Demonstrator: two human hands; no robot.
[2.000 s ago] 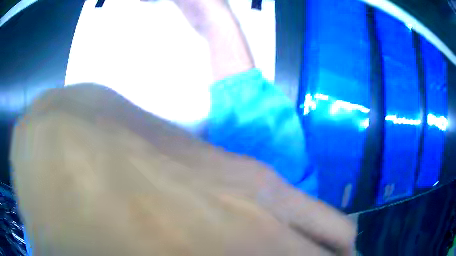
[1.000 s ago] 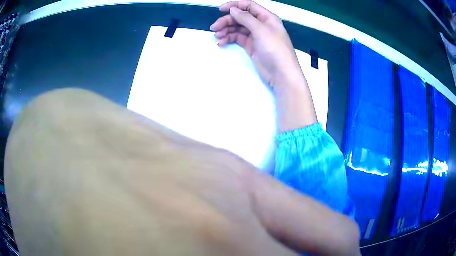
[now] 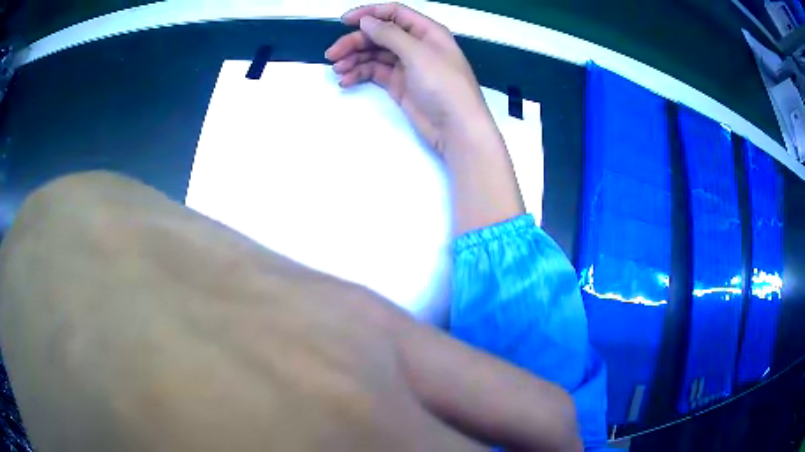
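Observation:
A white work mat (image 3: 300, 168) lies on the dark bench, overexposed, so detail on it is lost. My right hand (image 3: 410, 66) is over the mat's far edge, fingers loosely curled and apart, with nothing visible in it. Its blue-sleeved forearm crosses the mat's right part. My left hand (image 3: 229, 327) is very close to the camera, large and blurred. It hides the lower left of the view and the mat's near part. Its fingertips and anything in it cannot be made out.
Black tape tabs (image 3: 259, 63) sit at the mat's far edge. Three glossy blue liner strips (image 3: 628, 194) lie right of the mat, with small grey pieces (image 3: 636, 403) near their near ends. A pale rail (image 3: 530, 37) bounds the green belt beyond. White items (image 3: 786, 97) show at far right.
Since two seconds ago the view has shifted, bringing my right hand and the mat's far edge fully into view. In the last second, the scene has slid slightly left; both hands keep similar poses.

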